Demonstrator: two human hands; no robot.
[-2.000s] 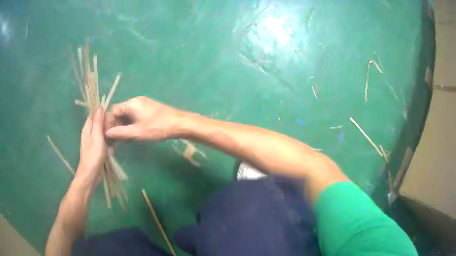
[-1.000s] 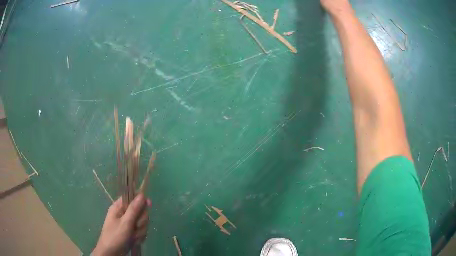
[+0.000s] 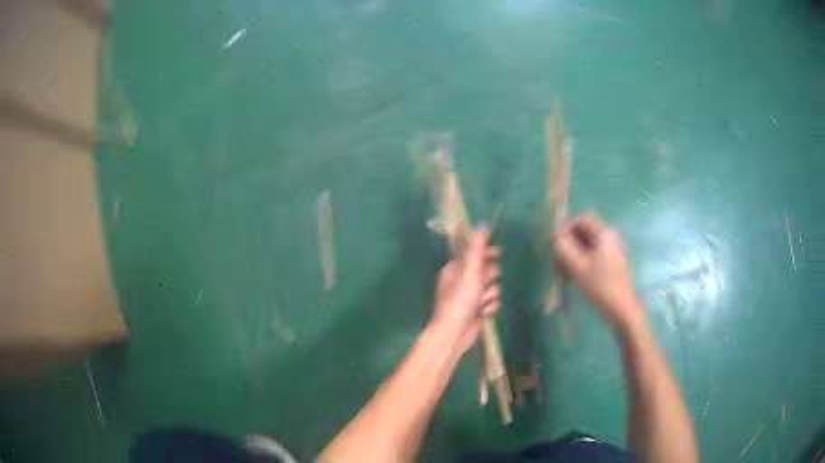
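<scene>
My left hand (image 3: 466, 294) is closed around a bunch of tan cardboard strips (image 3: 452, 194); the bunch sticks out above and below the fist. My right hand (image 3: 592, 258) pinches a few more thin cardboard strips (image 3: 558, 172), held upright a short way right of the first bunch. The two hands are apart. Both hands and the strips are blurred, so the number of strips cannot be told.
A loose strip (image 3: 327, 240) lies on the green floor (image 3: 226, 181) left of my hands. Thin scraps lie at the lower left and right. Large brown cartons (image 3: 54, 226) stand along the left edge. Part of a shoe shows at the bottom.
My right hand has come back from the far upper right and now holds strips. My left hand with its bunch is nearer the middle of the view. The view has shifted, showing more carton at left.
</scene>
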